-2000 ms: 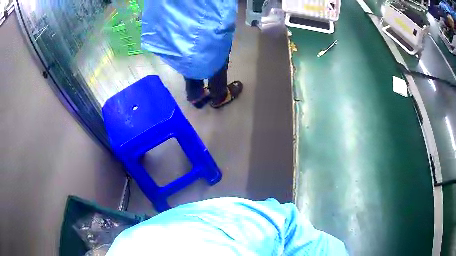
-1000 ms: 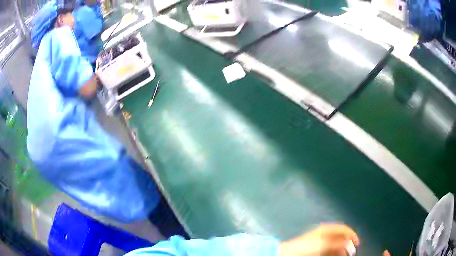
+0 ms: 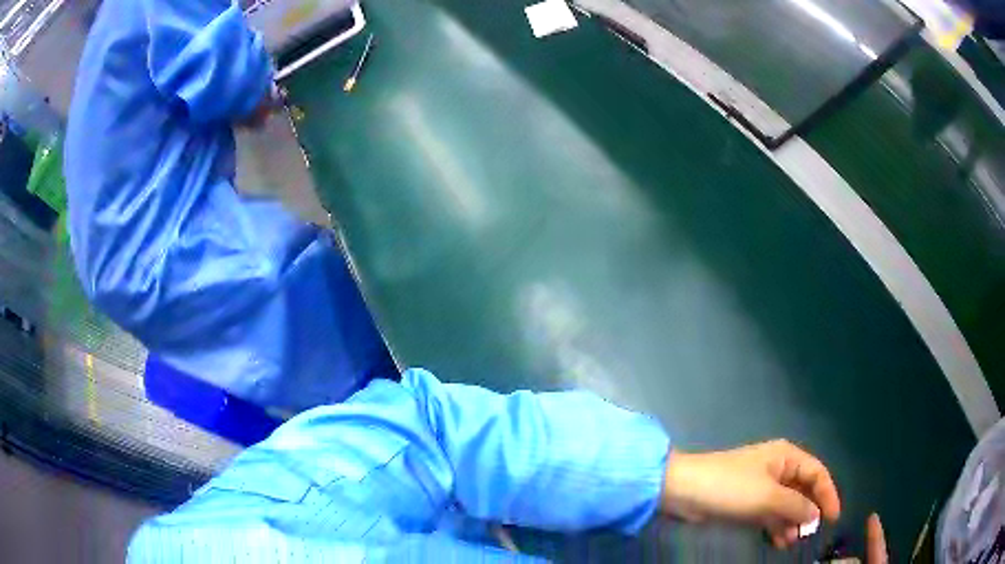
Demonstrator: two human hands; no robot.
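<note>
My left hand (image 3: 755, 485), bare and in a blue sleeve, reaches in from the lower left over the green bench (image 3: 529, 220). Its fingertips pinch a small white part (image 3: 810, 527). One fingertip of my right hand (image 3: 876, 540) shows at the bottom edge; the rest is cut off, so what it holds cannot be told. A small dark thing (image 3: 840, 556) lies between the hands at the frame's edge, too cut off to name. The translucent parts tub (image 3: 975, 518) is at the lower right, with a slim yellowish tool (image 3: 924, 534) beside it.
A person in a blue smock (image 3: 209, 220) sits at the left on a blue stool (image 3: 204, 399). A white unit's handle (image 3: 328, 42), a slim tool (image 3: 359, 64) and a white square (image 3: 550, 17) are at the far end. A pale rail (image 3: 860, 231) runs along the right.
The view has swung from the stool and floor to the bench. The person has sat down. My left hand has come into view, then more of its sleeve, and a right fingertip shows.
</note>
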